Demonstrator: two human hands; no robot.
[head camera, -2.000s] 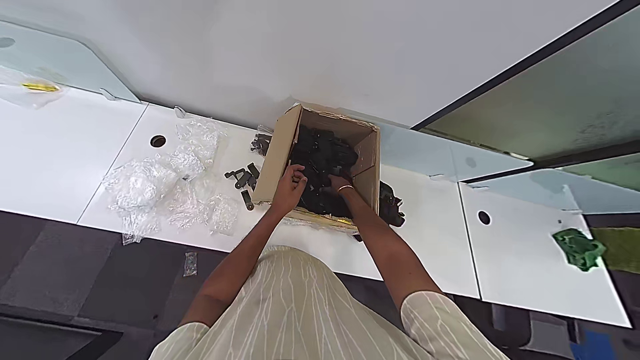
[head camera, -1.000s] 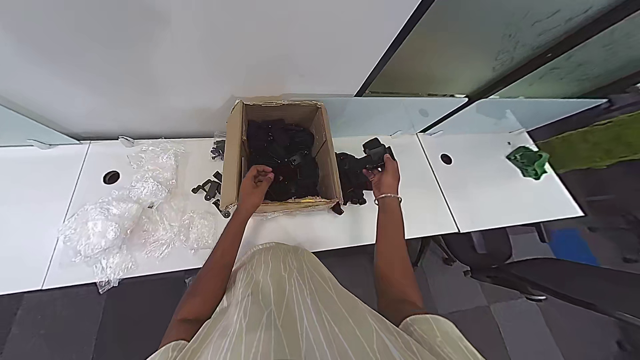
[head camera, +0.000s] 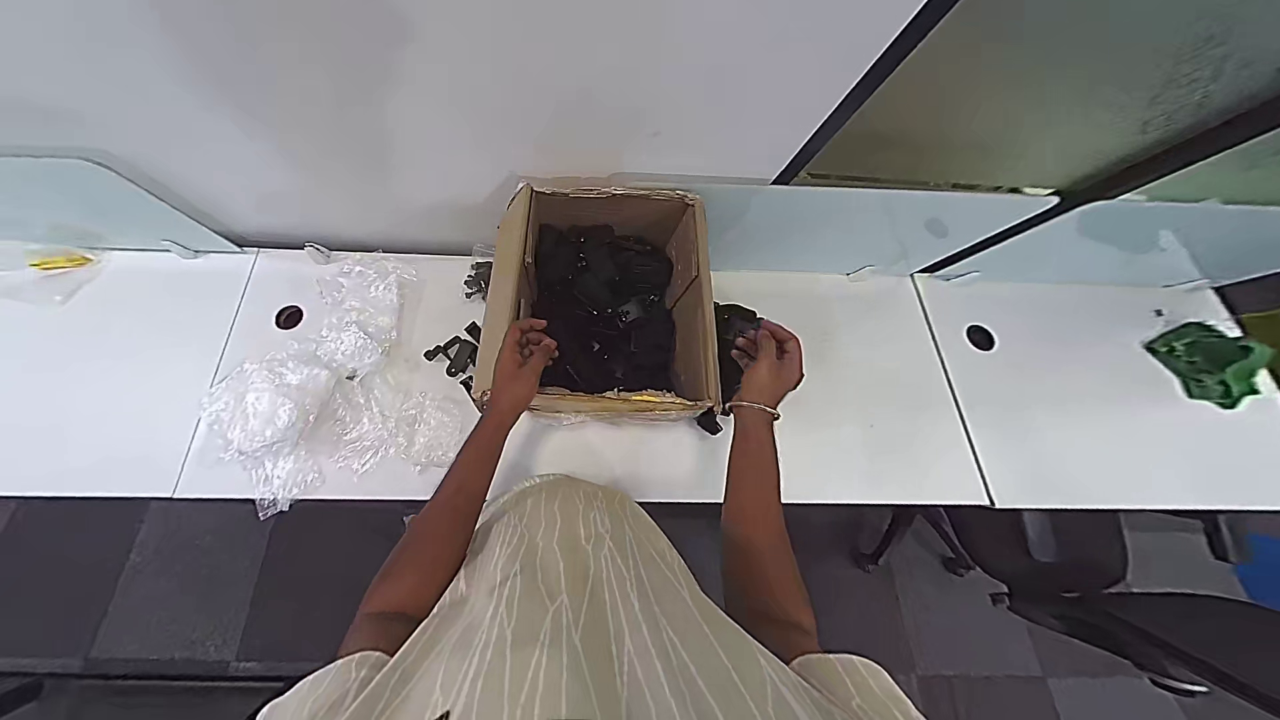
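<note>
An open cardboard box (head camera: 706, 300) stands on the white desk, holding many black plastic parts (head camera: 605, 290). My left hand (head camera: 527, 358) is at the box's near left edge, fingers loosely curled and apart, with nothing visible in them. Outside the box on the right lies a pile of black parts (head camera: 735, 330). My right hand (head camera: 772, 362) touches or hovers over this pile; its fingertips are partly hidden, so a hold cannot be told. More small black parts (head camera: 460, 352) lie to the left of the box.
Crumpled clear plastic bags (head camera: 275, 405) cover part of the desk on the left. A green plastic bag (head camera: 1205, 365) lies far right, and a clear bag with something yellow (head camera: 60, 262) far left. Glass dividers (head camera: 830, 230) line the back. A black chair (head camera: 1050, 560) stands below the desk.
My right hand has come out of the box, held up a black part beside it a second ago, and is now lower at the right pile. My left hand has stayed near the box's left edge.
</note>
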